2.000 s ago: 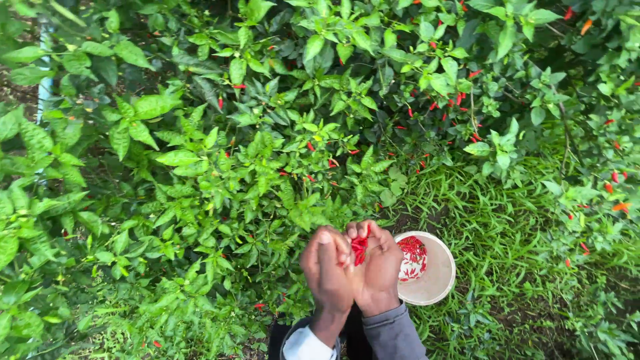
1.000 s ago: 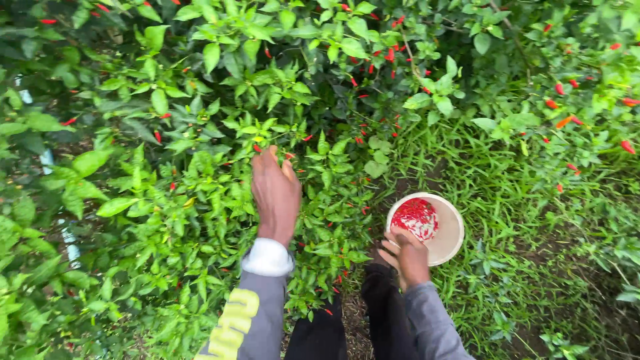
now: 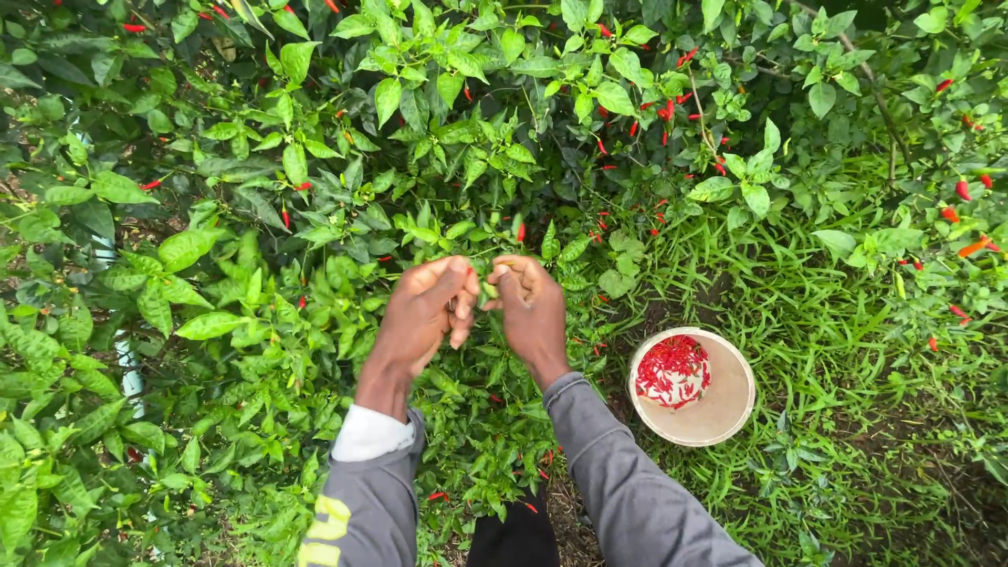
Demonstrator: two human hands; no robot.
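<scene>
My left hand (image 3: 425, 311) is closed, with a bit of a red chili pepper showing at its thumb and fingertips. Just to its right is my right hand (image 3: 534, 311), thumb and fingers bent together against the green of the chili plant (image 3: 465, 228); whether it grips a stem or a pepper is unclear. Above the hands a red chili (image 3: 520, 232) stands among the leaves. A round whitish bucket (image 3: 728, 394) rests on the ground to the right of my right hand, with many small red chilies (image 3: 673, 370) on its bottom.
Dense chili bushes with scattered red fruit spread across the top and left. A cluster of red chilies (image 3: 666, 112) hangs at the upper right, near a thin branch (image 3: 874, 87). Grass (image 3: 795, 315) surrounds the bucket. A pale blue pole (image 3: 128, 366) stands among leaves at left.
My right hand has left the bucket's rim and come up beside my left hand at the plant. Two seconds ago both hands were together with red chilies showing between them.
</scene>
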